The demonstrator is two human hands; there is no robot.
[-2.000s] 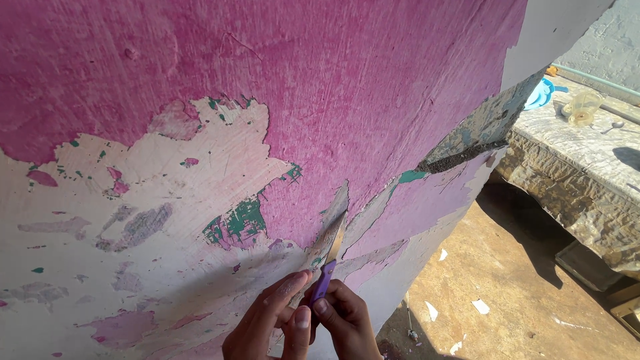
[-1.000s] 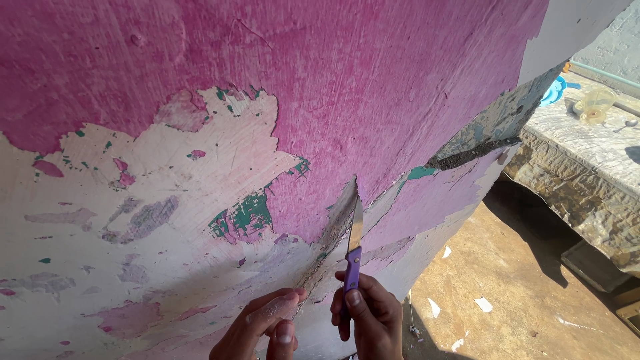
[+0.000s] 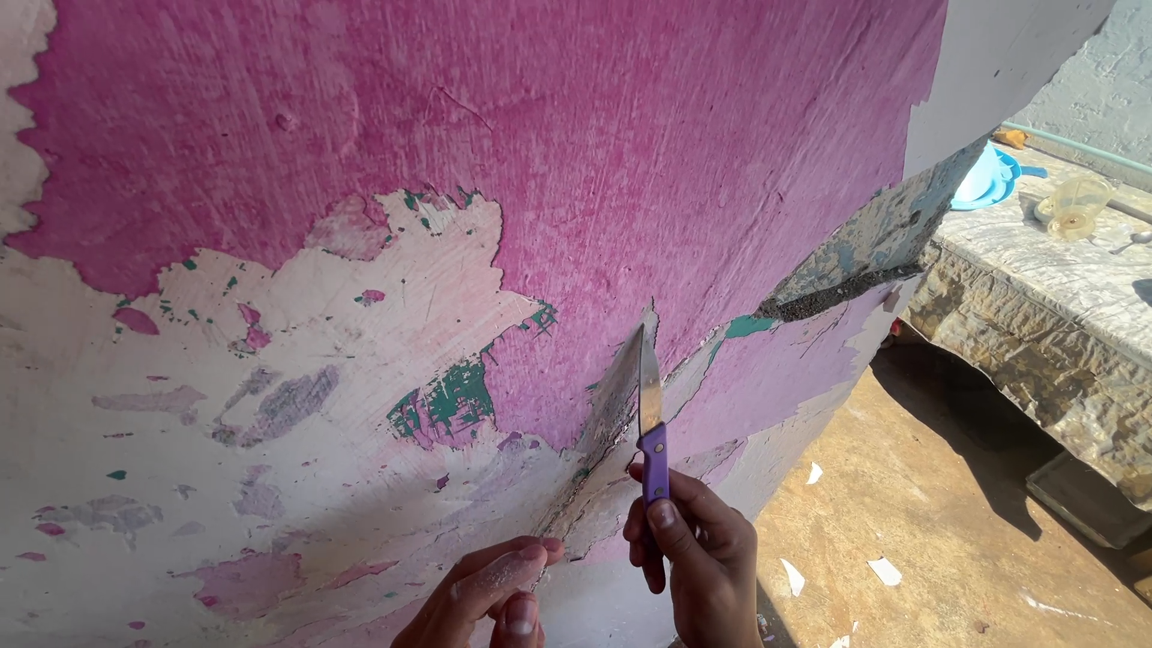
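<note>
My right hand [image 3: 693, 549] grips a knife with a purple handle [image 3: 656, 468], its blade [image 3: 650, 387] pointing up along the wall. The blade's tip lies by the top of a lifted flap of paint [image 3: 612, 396] on the pink painted wall [image 3: 576, 180]. My left hand [image 3: 490, 594], dusted with white powder, is at the lower end of the flap with thumb and fingers bent; whether it pinches the flap's edge cannot be told. Left of the flap, the wall shows bare off-white plaster [image 3: 342, 450] and green paint patches [image 3: 459, 396].
A dark crack [image 3: 837, 292] runs toward the wall's right edge. Beyond it, a stone ledge [image 3: 1035, 270] bears a light blue plastic item [image 3: 994, 180] and a clear plastic container [image 3: 1075, 207]. Fallen paint flakes [image 3: 885, 571] lie on the sunlit floor [image 3: 828, 531].
My right hand with the knife has moved right, away from my left hand; the two were close together two seconds ago. The blade now points more nearly straight up.
</note>
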